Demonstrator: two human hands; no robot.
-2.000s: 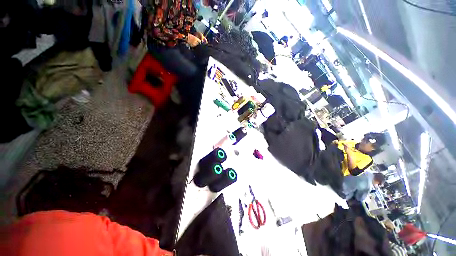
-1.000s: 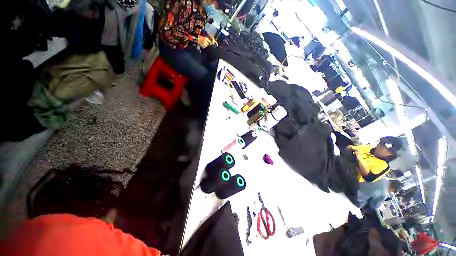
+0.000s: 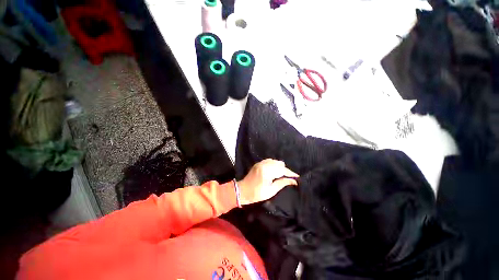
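A large black garment (image 3: 361,202) lies in folds over the near end of the white table and the wearer's lap. Parts of it look smooth and slightly shiny. My left hand (image 3: 269,181), bare below an orange-red sleeve, is at its near left part, with finger and thumb tips together on the cloth. No needle or thread can be made out. My right hand is not in view; a small pale spot at the bottom edge is too small to tell.
Three black thread cones (image 3: 228,74) stand at the table's left edge. Red-handled scissors (image 3: 312,85) and dark slim snips (image 3: 290,99) lie beyond the garment. A red stool (image 3: 98,30) stands upper left. Dark cloth (image 3: 454,71) lies at the right.
The view has tilted down to the near table end. My left hand and the large black garment have come into view. The far workers and strip lights have left the picture.
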